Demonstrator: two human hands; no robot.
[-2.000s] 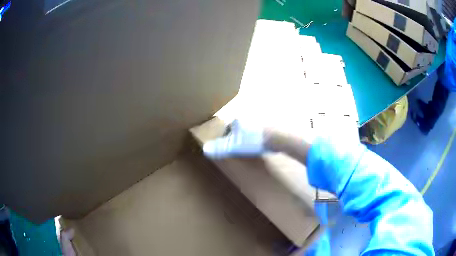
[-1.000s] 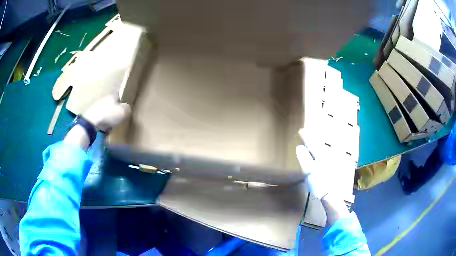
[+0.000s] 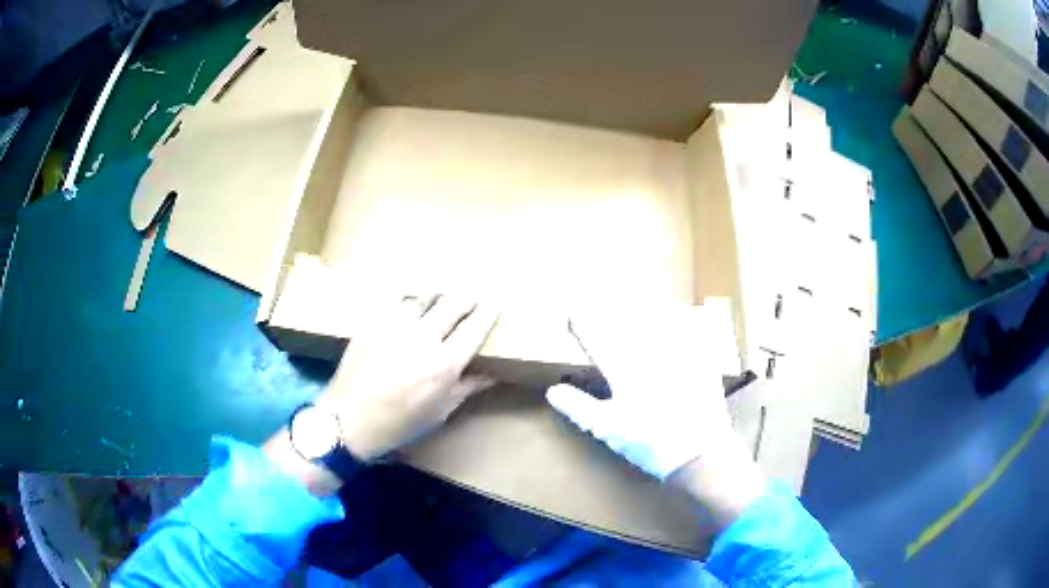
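Observation:
A brown box tray (image 3: 518, 195) lies open in front of me, its dark lid panel (image 3: 552, 57) standing up behind. Its side walls stand at left and right. My bare left hand (image 3: 414, 373), with a watch on the wrist, lies over the front wall (image 3: 316, 312) with fingertips on its inner side and thumb low outside. My right hand (image 3: 656, 385), in a white glove, lies over the right part of the same wall, thumb towards the left. Both hands press or hold the wall; glare hides the right fingertips.
Stepped box blanks (image 3: 822, 264) lie right of and under the tray; a blank part (image 3: 236, 172) shows at left. Finished boxes (image 3: 966, 161) stand at the far right on the green bench (image 3: 69, 333). Thin cardboard scraps (image 3: 140, 270) lie at left. A yellow bag (image 3: 920, 350) hangs below the right edge.
The tray was blurred and its front edge lower; it now rests steady with the front wall upright. Both hands have moved inward from the tray's sides onto the front wall.

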